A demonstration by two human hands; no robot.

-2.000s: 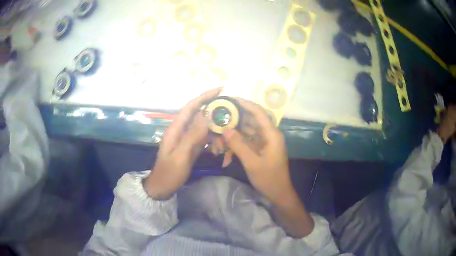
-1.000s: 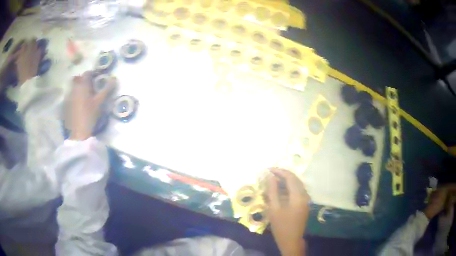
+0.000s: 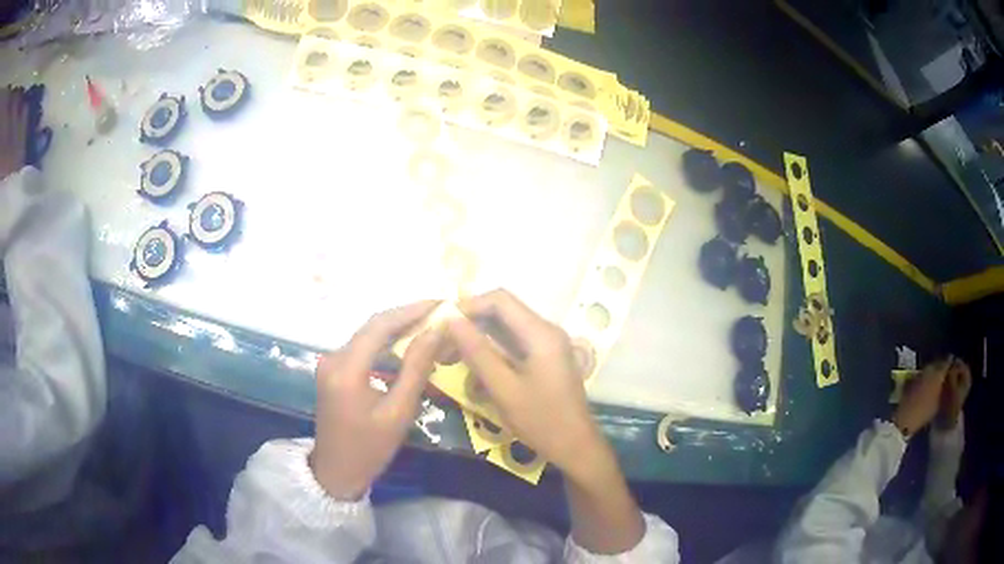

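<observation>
A yellow die-cut sticker strip (image 3: 521, 453) with round holes is held between my hands at the mat's near edge and hangs down below them. My left hand (image 3: 369, 386) pinches its upper end with thumb and forefinger. My right hand (image 3: 528, 380) grips it close beside, fingertips nearly touching the left ones. The upper end is partly hidden by my fingers and glare. Another die-cut strip (image 3: 630, 239) lies on the mat just right of my hands. Pale adhesive rings (image 3: 459, 264) lie beyond my fingertips, washed out by glare.
Ringed housings (image 3: 214, 219) sit on the mat at left, bare black housings (image 3: 751, 336) at right. Sticker sheets (image 3: 495, 105) lie at the far side. A waste strip (image 3: 811, 268) is on the green surface. Neighbours' sleeves (image 3: 50, 286) and hands (image 3: 931, 394) show at both sides.
The ringed housing held earlier has left my hands. My left hand has come back from the housings at left, where one more now stands, and joined my right hand at the strip.
</observation>
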